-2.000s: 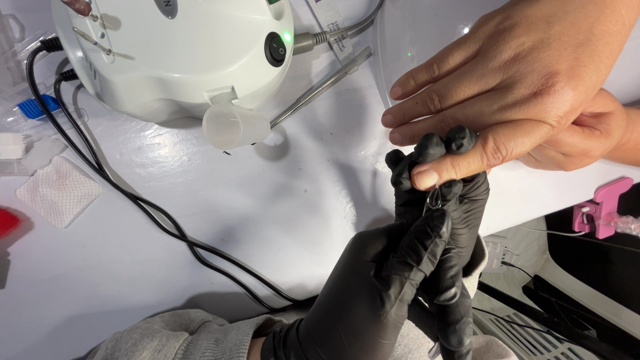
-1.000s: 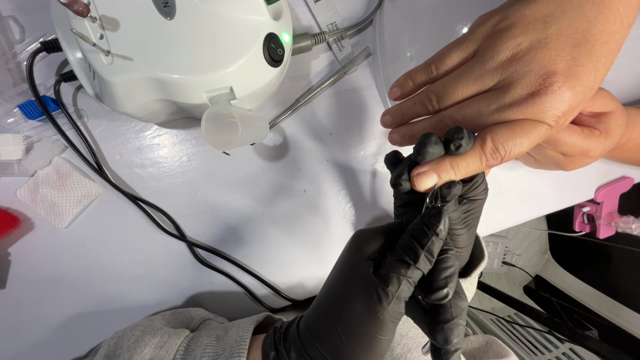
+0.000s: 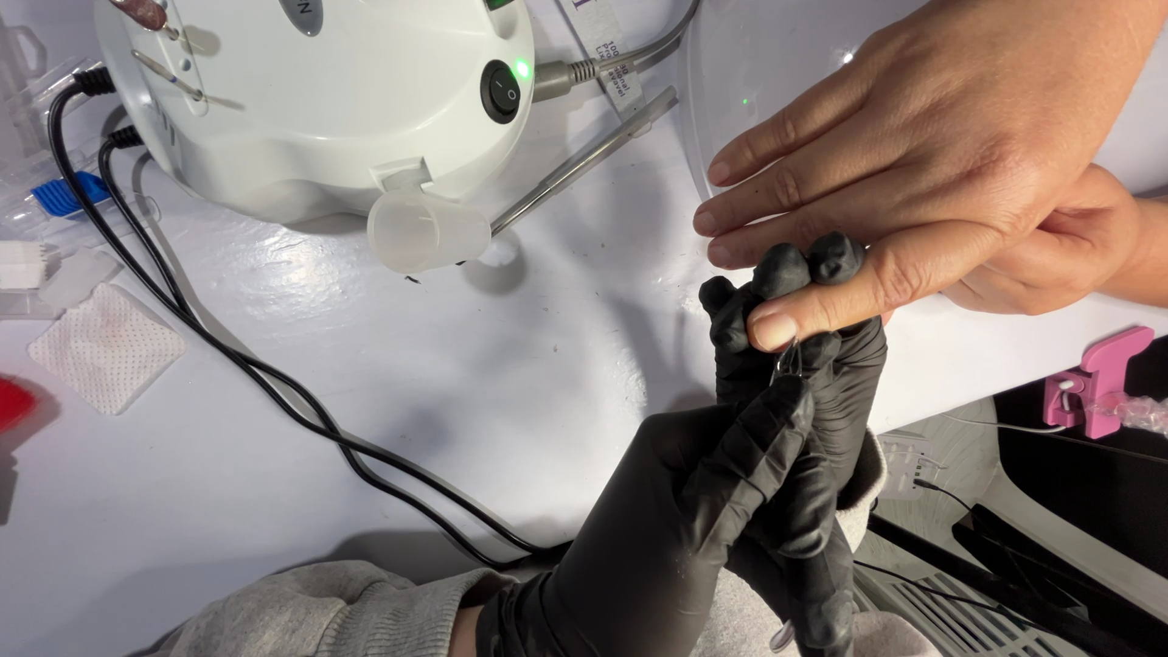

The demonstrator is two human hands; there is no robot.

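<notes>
My left hand (image 3: 639,511), in a black glove, comes from the lower left. It grips a small shiny metal hand tool (image 3: 788,358), mostly hidden by the gloved fingers, with its tip at the nail edge of another person's thumb (image 3: 858,301). My right hand (image 3: 849,365), also black-gloved, is behind it and holds that thumb between its fingers. The other fingers of that person's hand (image 3: 922,146) extend leftward above the gloves, and their second hand (image 3: 1049,246) lies beneath.
A white nail drill unit (image 3: 319,137) with a lit green light stands at upper left, bits on top and a cup holder (image 3: 424,233) in front. Black cables (image 3: 301,406) cross the white table. A metal rod-like tool (image 3: 584,164), a white pad (image 3: 108,349) and a pink clamp (image 3: 1100,383) are around.
</notes>
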